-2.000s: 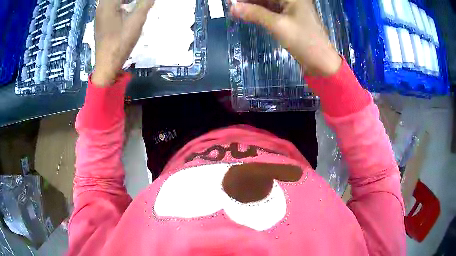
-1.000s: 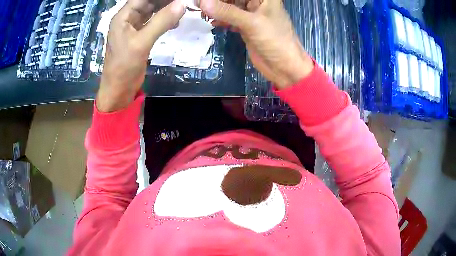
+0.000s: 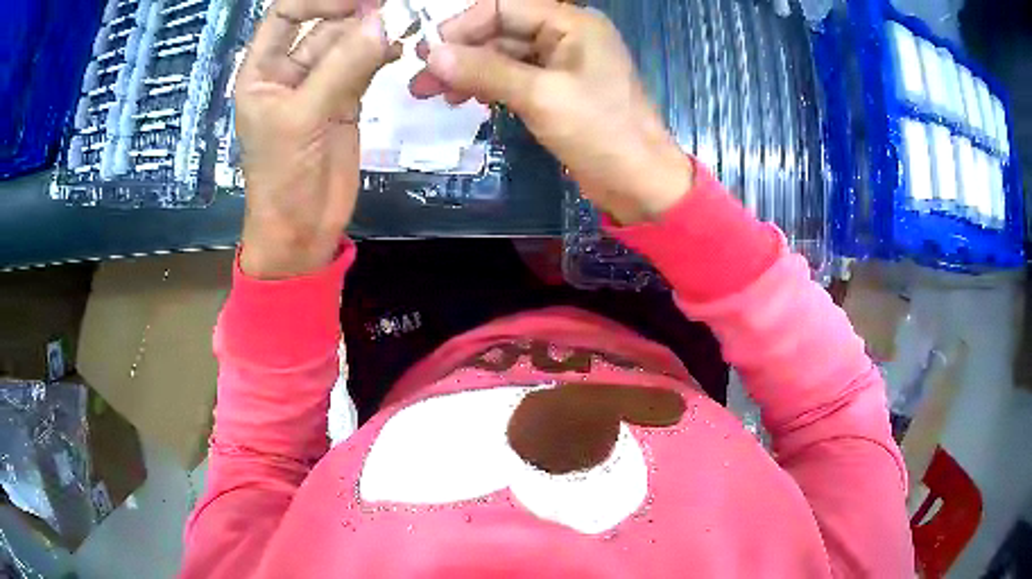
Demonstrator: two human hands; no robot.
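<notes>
My left hand [image 3: 311, 124] and my right hand [image 3: 555, 96] are bare and close together near the top edge of the view. A small white piece [image 3: 428, 27] shows between the fingertips, and the right thumb and fingers pinch it. The left fingertips are closed beside it; whether they also grip a part is not clear. Behind and below the hands, flat white pieces [image 3: 413, 134] lie heaped in a clear tray.
A clear tray filled with rows of slim parts [image 3: 142, 102] lies at left. A ribbed clear tray [image 3: 736, 124] lies at right, beside a blue tray with white units [image 3: 945, 158]. More blue trays [image 3: 40, 79] are at far left. A red plastic object [image 3: 948, 509] is on the floor.
My hands have come together from apart over the trays; in the last second they have shifted slightly lower, and the white piece shows more clearly between the fingertips. The camera view has shifted a little.
</notes>
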